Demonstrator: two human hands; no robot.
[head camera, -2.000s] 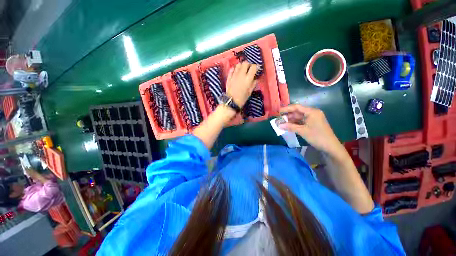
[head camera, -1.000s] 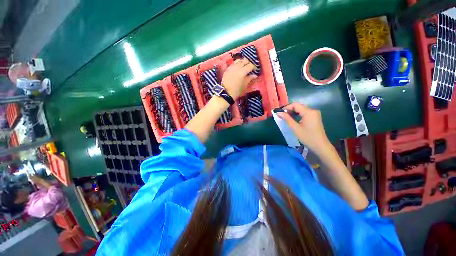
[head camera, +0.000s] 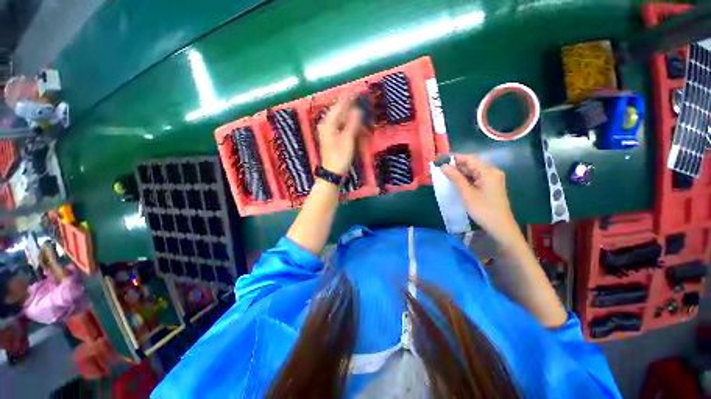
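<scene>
The coral parts tray (head camera: 273, 209) lies in front of me with rows of black-and-silver striped modules (head camera: 290, 152). My left hand (head camera: 337, 139), with a dark wristband, is over its middle compartments. It is blurred, with a small dark module (head camera: 362, 107) at its fingertips. My right hand (head camera: 477, 185) is just off the tray's near right corner. It pinches the top of a white adhesive strip (head camera: 450, 204) that hangs toward my body. A small dark piece shows at those fingertips.
A tape roll (head camera: 507, 111), punched strip (head camera: 554, 183), loose module (head camera: 580, 172), yellow tangle in a box (head camera: 588, 70) and blue container (head camera: 621, 122) lie right. A black pocket tray (head camera: 187, 222) is left. More coral trays (head camera: 590, 269) are far right.
My left hand has moved left from the right-hand compartments, where the upper module stack now shows uncovered. My right hand stays near the tray corner, and its strip has shifted slightly.
</scene>
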